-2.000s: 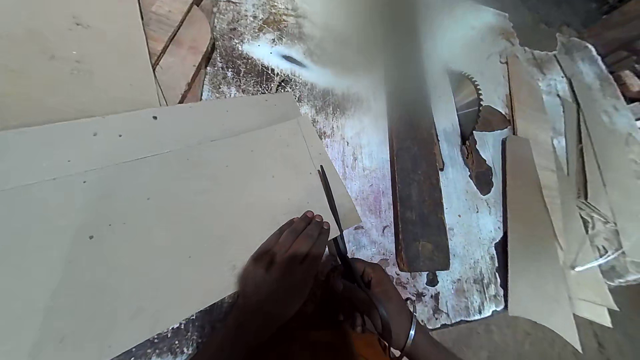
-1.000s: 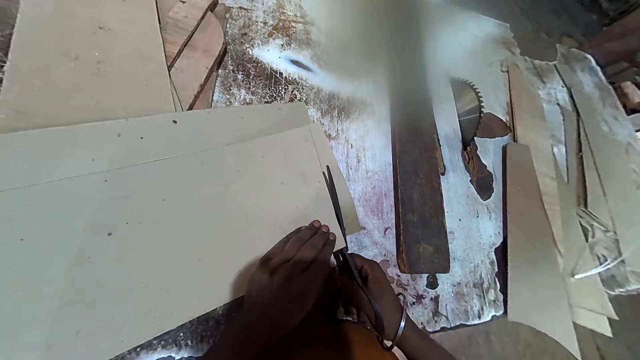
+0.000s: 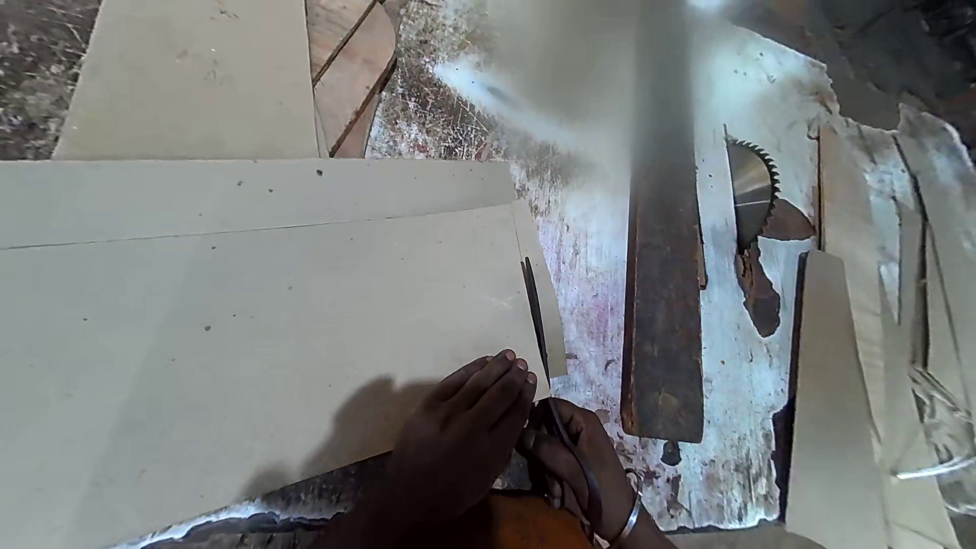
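My left hand (image 3: 473, 419) lies flat with its fingers together on the near right corner of a large beige sheet (image 3: 305, 320), which looks like card or thin board. Beside it, my right hand (image 3: 572, 465), with a metal bangle at the wrist, grips the handles of large metal scissors (image 3: 536, 313). Their blades point away from me along the sheet's right edge. A narrow strip (image 3: 545, 297) of the same material shows just right of the blades. Pencil-like lines run along the sheet's far side and near its right end.
A dark wooden bar (image 3: 665, 320) lies on the worn, paint-stained table (image 3: 587, 305). Right of it a toothed circular saw blade (image 3: 753, 191) sticks up. Offcuts (image 3: 831, 396) are heaped at the right edge. Another beige sheet (image 3: 191, 84) and brown wooden pieces (image 3: 351, 69) lie at the far left.
The view has shifted somewhat. The large sheet has turned slightly relative to the table. Both hands stay at its near right corner, and the scissors remain in my right hand.
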